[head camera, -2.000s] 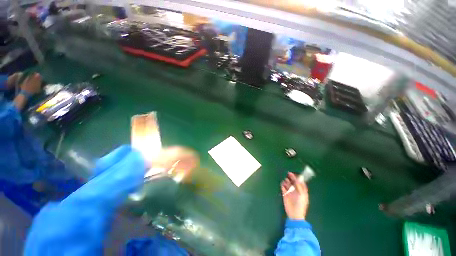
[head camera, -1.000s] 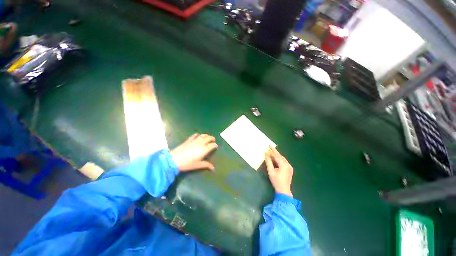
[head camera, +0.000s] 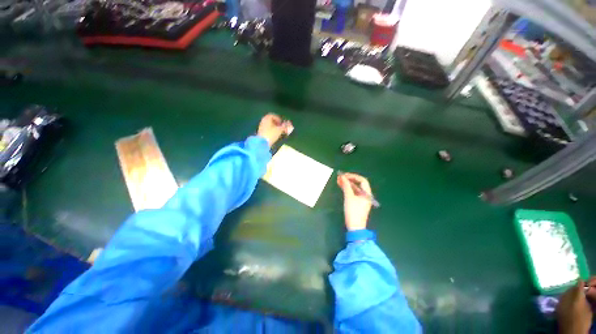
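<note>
My left hand (head camera: 273, 129) is past the far left corner of a pale sheet (head camera: 299, 176), its fingertips closed on a small electronic module (head camera: 288, 128), which is partly hidden and blurred. My right hand (head camera: 356, 194) is just right of the sheet and holds a thin tweezers-like tool (head camera: 370, 197) between the fingers. The sheet lies flat on the green surface. Another small dark module (head camera: 348, 148) lies beyond my right hand, touched by neither hand.
More modules (head camera: 444, 155) lie spaced out to the right. A long orange-tan strip pack (head camera: 145, 171) lies left, a black plastic bag (head camera: 27, 147) at far left. A green-rimmed tray (head camera: 523, 238) with white contents is at right, beside another person's hand (head camera: 575, 310). A metal post (head camera: 555, 166) slants nearby.
The view has shifted. My left hand has moved from the surface left of the sheet to its far side and taken hold of a module. My right hand has come off the sheet's edge.
</note>
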